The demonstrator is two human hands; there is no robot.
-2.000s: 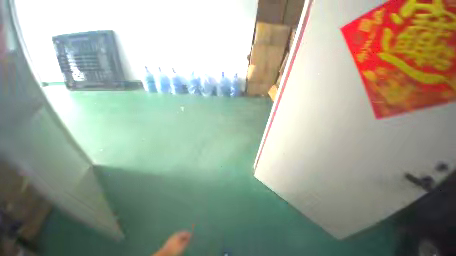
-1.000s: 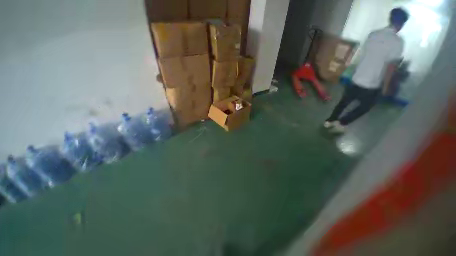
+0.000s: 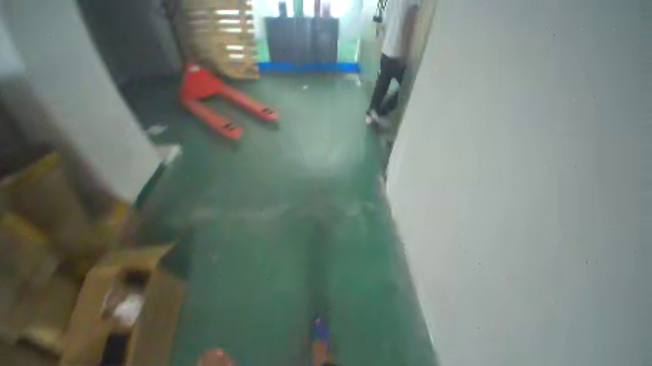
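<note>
My left hand (image 3: 216, 357) is a small blurred patch at the bottom edge, mostly cut off; its fingers cannot be made out. My right hand is not in view. An open brown carton (image 3: 163, 314) stands on the green floor at the lower left, near my left hand but apart from it. A whitish item (image 3: 129, 309) and something dark lie inside it, too blurred to name. A small blue and skin-toned shape (image 3: 321, 330), perhaps my foot, shows at the bottom centre.
Stacked cartons (image 3: 43, 207) stand at left beside a white pillar (image 3: 107, 107). A red pallet jack (image 3: 207, 89) has its forks towards me, with a wooden pallet (image 3: 221, 36) upright behind. A person (image 3: 392, 68) is partly hidden by the white wall (image 3: 529, 164) at right.
The view has turned right, past the doorway and the row of water bottles. The open carton and pallet jack are nearer. The person is farther off, partly behind the wall.
</note>
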